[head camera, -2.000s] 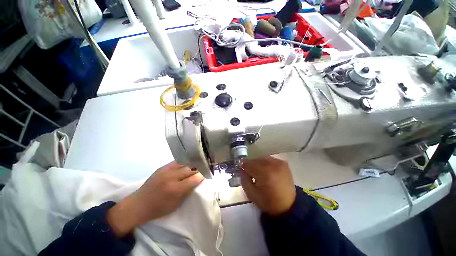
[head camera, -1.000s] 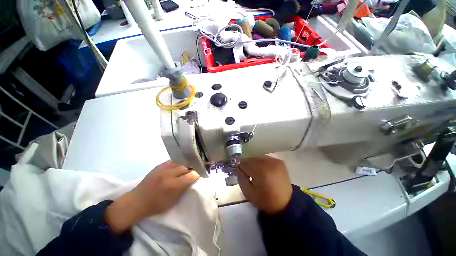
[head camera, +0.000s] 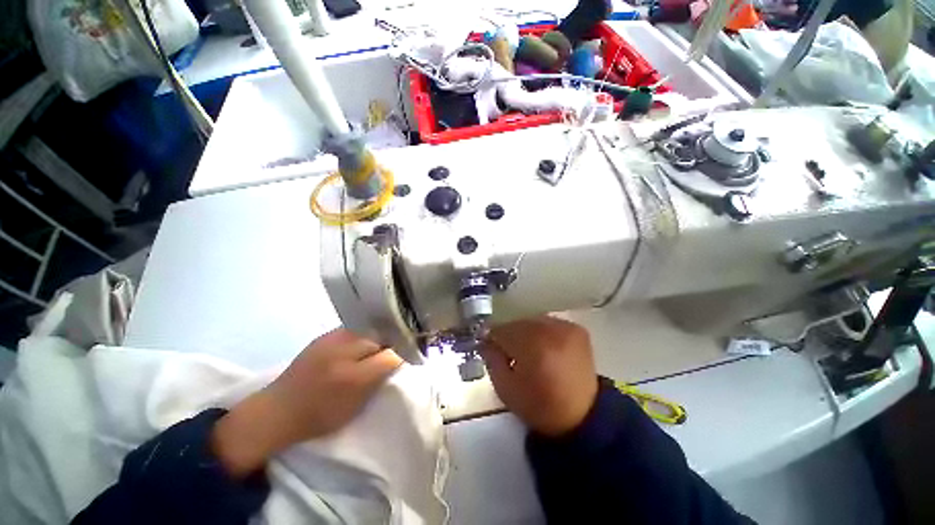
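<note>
A large cream garment (head camera: 369, 461) spreads from the left edge of the table to below the needle area. My left hand (head camera: 326, 385) lies on the garment left of the needle, fingertips at the machine head's left end. My right hand (head camera: 543, 371) is right of the presser foot (head camera: 469, 361), fingers bent and fingertips hidden behind the hand and machine parts. Whether it holds anything cannot be seen. The lamp-lit foot area is overexposed. The off-white sewing machine (head camera: 554, 236) stands over both hands.
Yellow-handled snips (head camera: 656, 405) lie right of my right wrist. A small white label (head camera: 748, 348) lies on the bed farther right. A red basket (head camera: 482, 130) of thread cones stands behind the machine. A yellow ring (head camera: 352, 212) hangs around the post.
The machine appears shifted slightly left in the view. My hands stay close to the needle area, with almost no change in pose or in the garment.
</note>
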